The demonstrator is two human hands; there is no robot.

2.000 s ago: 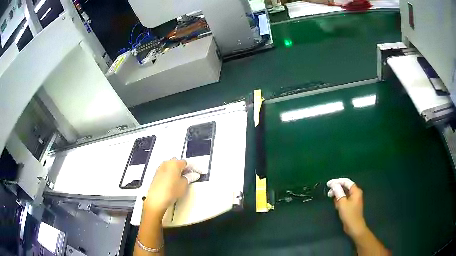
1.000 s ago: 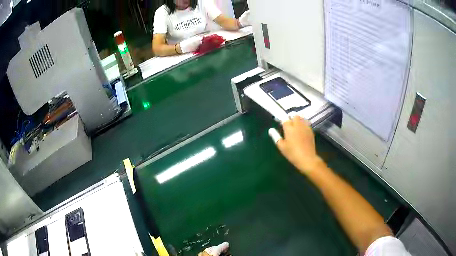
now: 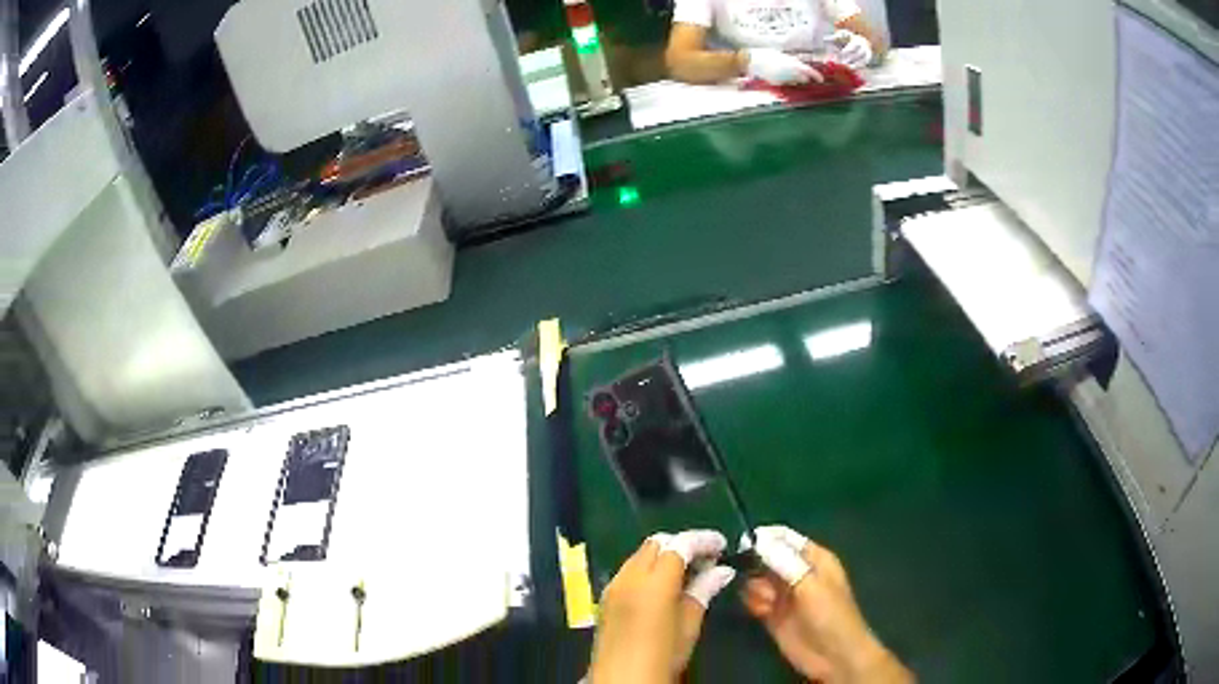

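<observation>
A phone-sized panel with round camera holes at its upper left corner is held tilted above the green mat. My left hand grips its near edge at the left. My right hand grips the same edge at the right. Both hands wear white finger cots. Two more panels lie on the white conveyor belt, one further left and one nearer the middle. The hands and panel hide part of the mat, including where the small film bits lay.
The white belt ends beside yellow tape. The outfeed conveyor sticks out of the pale cabinet at right. A grey box with wires stands beyond the belt. A person in white gloves holds a red cloth opposite.
The panel on the outfeed is gone from there; a panel is now between both my hands over the mat. My right hand has come back from the outfeed. The view has swung left.
</observation>
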